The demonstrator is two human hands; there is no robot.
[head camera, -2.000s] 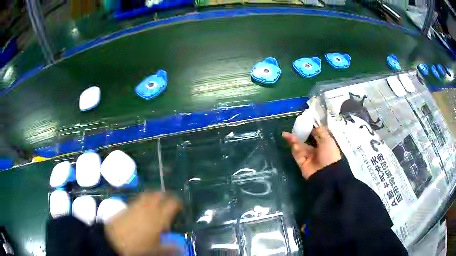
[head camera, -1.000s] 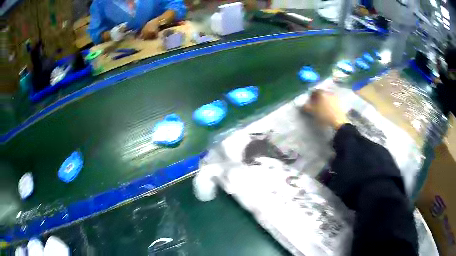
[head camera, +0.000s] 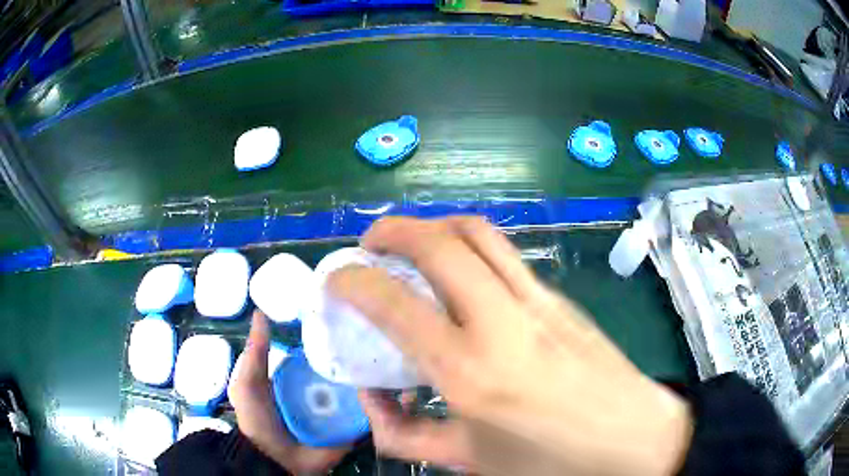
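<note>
My left hand [head camera: 259, 404] holds a blue housing [head camera: 321, 400] at bottom centre, with its pale ring and centre hole facing up. My right hand [head camera: 531, 358] grips a rounded white cover [head camera: 358, 330] from above, just over the upper edge of the blue housing. The cover overlaps the housing in view; whether they touch cannot be told. White-topped units [head camera: 222, 284] with blue edges stand in rows at the left, in a clear blister tray [head camera: 181, 327]. A white bottle [head camera: 631, 249] lies by the newspaper's left corner.
Beyond the blue edge strip [head camera: 307, 229], a green belt [head camera: 484, 102] carries spaced blue housings [head camera: 592, 145] and one white-topped unit [head camera: 257, 149]. Newspaper under clear plastic [head camera: 745, 279] lies at right, with a white piece [head camera: 799, 192] on its far end. A metal post [head camera: 37, 191] stands at left.
My right hand has come back from the newspaper's far side and now holds a white cover at centre. My left hand is in view again with a blue housing. The camera view has swung back left.
</note>
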